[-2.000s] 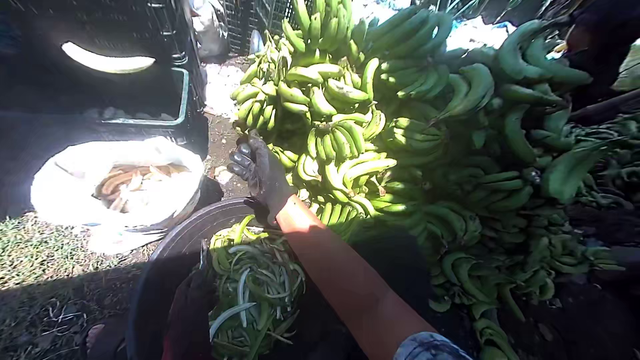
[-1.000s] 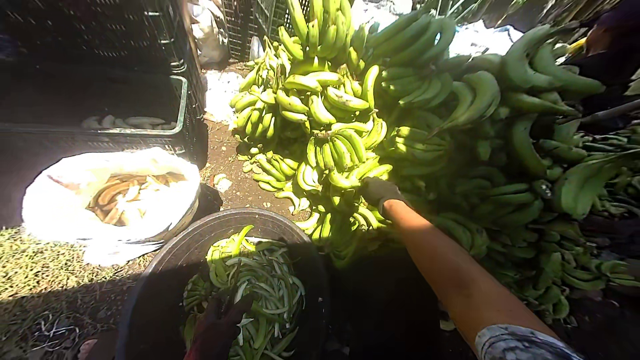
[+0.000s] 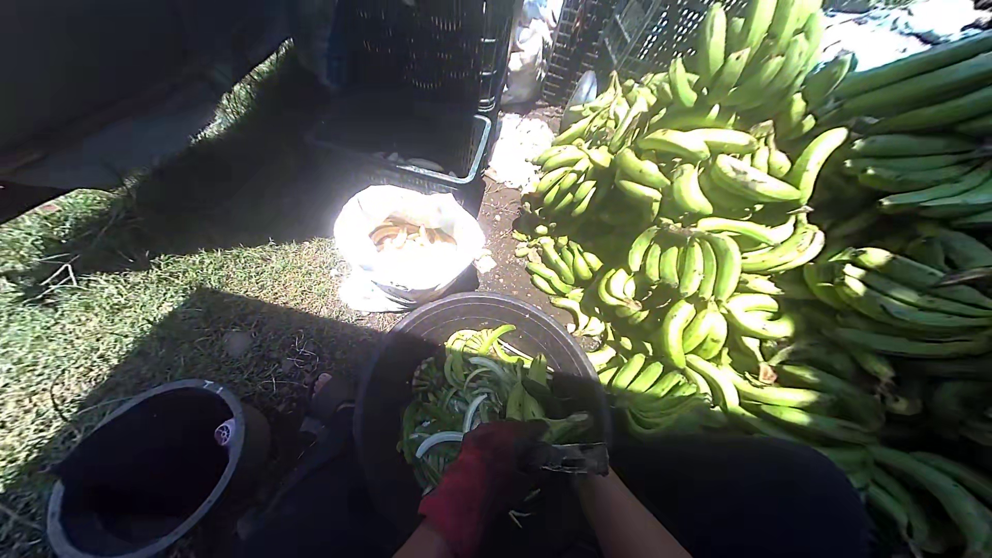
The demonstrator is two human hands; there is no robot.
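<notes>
A small bunch of green bananas [image 3: 527,397] is over the black round tub [image 3: 473,304], which contains green peels [image 3: 465,372]. My right hand [image 3: 572,456], in a dark glove, grips the bunch by its stem end. Against it lies my left hand [image 3: 484,465], in a red and dark glove; its fingers are in shadow, and whether they hold anything cannot be seen. To the right of the tub is a large pile of green banana bunches [image 3: 690,263].
Beyond the tub stands a white sack [image 3: 364,225] holding pale and brownish pieces. Behind it is a dark plastic crate [image 3: 482,147] with pale peeled bananas. A dark bucket [image 3: 225,465] stands on grass at the lower left. More crates [image 3: 577,46] stand farther back.
My right hand has come back from the banana pile to the tub, now with a bunch. Both hands are together over the tub. The view has swung to the left, showing the bucket.
</notes>
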